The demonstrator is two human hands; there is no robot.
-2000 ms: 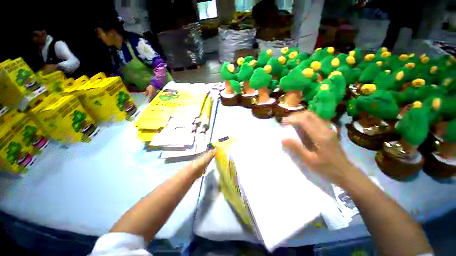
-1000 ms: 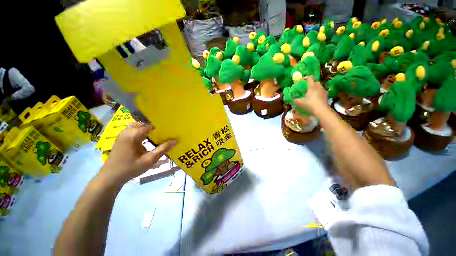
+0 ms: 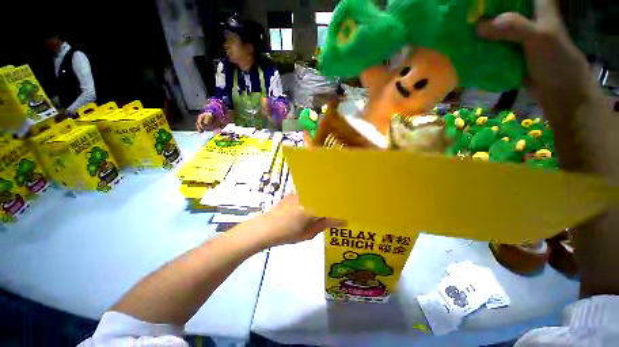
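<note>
A yellow gift box (image 3: 366,268) stands upright on the table in front of me, its top flap (image 3: 434,193) raised wide toward me. My left hand (image 3: 293,220) holds the box's left side just under the flap. My right hand (image 3: 526,30) grips the green crown of a plush tree toy (image 3: 414,81) and holds it above the box. The toy is tilted, its smiling orange trunk showing and its brown pot low at the left, behind the flap's upper edge. The flap hides the box opening, so I cannot tell whether the pot is inside it.
Flat box blanks (image 3: 231,166) lie in a pile left of the box. Finished boxes (image 3: 88,159) stand in rows at far left. More tree toys (image 3: 502,135) are massed at right. Printed white slips (image 3: 461,295) lie near the front edge. Two people are behind the table.
My right hand has lifted a toy from the group and brought it over the box. The box now stands more upright and farther right, with my left hand still on it.
</note>
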